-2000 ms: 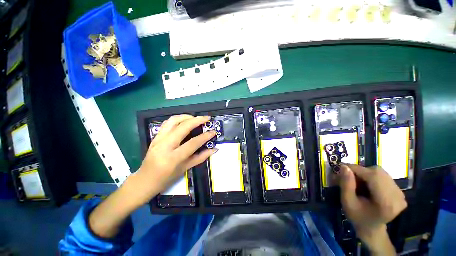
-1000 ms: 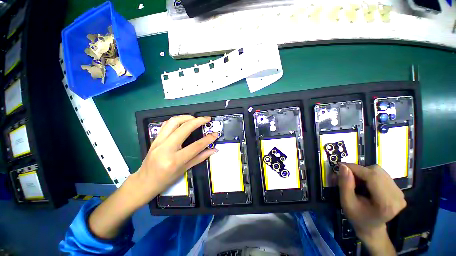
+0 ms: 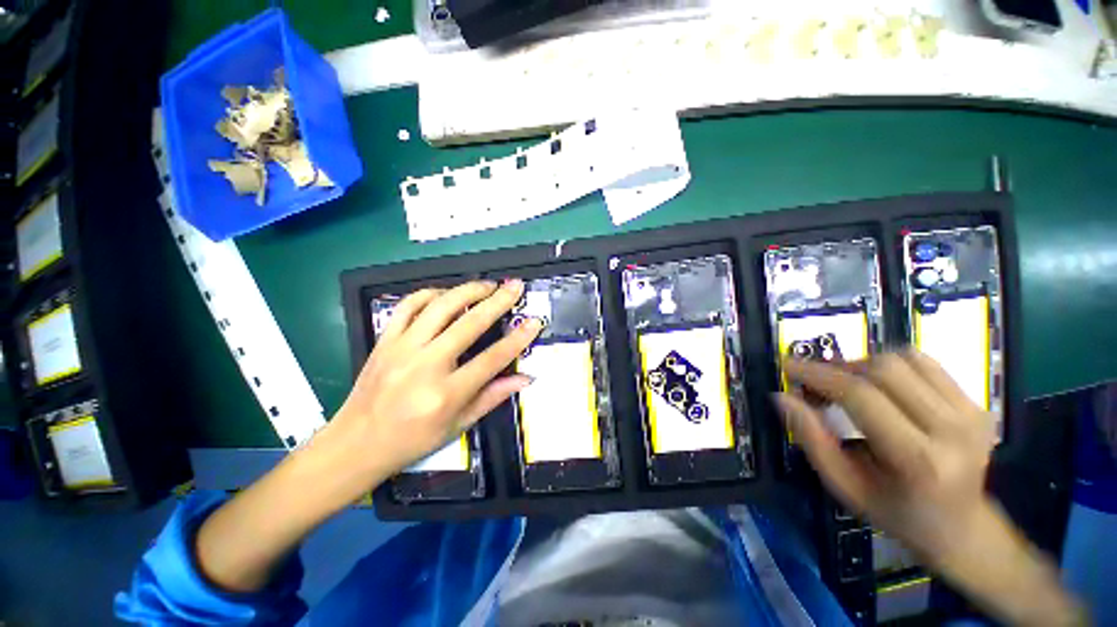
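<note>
The black foam phone tray (image 3: 627,497) holds several open phones side by side. My left hand (image 3: 423,374) lies over the leftmost phone, fingers apart, fingertips on the ringed lens trim (image 3: 528,323) at the upper end of the second phone (image 3: 560,404), partly covering it. A loose lens trim (image 3: 676,386) lies tilted on the third phone's white battery. Another lens trim (image 3: 813,348) lies on the fourth phone's battery (image 3: 827,331). My right hand (image 3: 900,435) is blurred over its lower part; whether it grips the trim is unclear. The rightmost phone (image 3: 951,337) has dark blue rings at its upper end.
Behind the tray lies a curled white liner strip (image 3: 490,196) with small dark squares. A blue scrap bin (image 3: 331,135) with tan scraps stands back left, near a perforated white strip (image 3: 251,331). A raised white board (image 3: 539,98) is behind. More phones in dark trays (image 3: 135,306) stand far left.
My right hand has moved a little up and left over the fourth phone's trim, its fingers more spread. My left hand stays at the second phone's trim. The tray appears slightly shifted in view.
</note>
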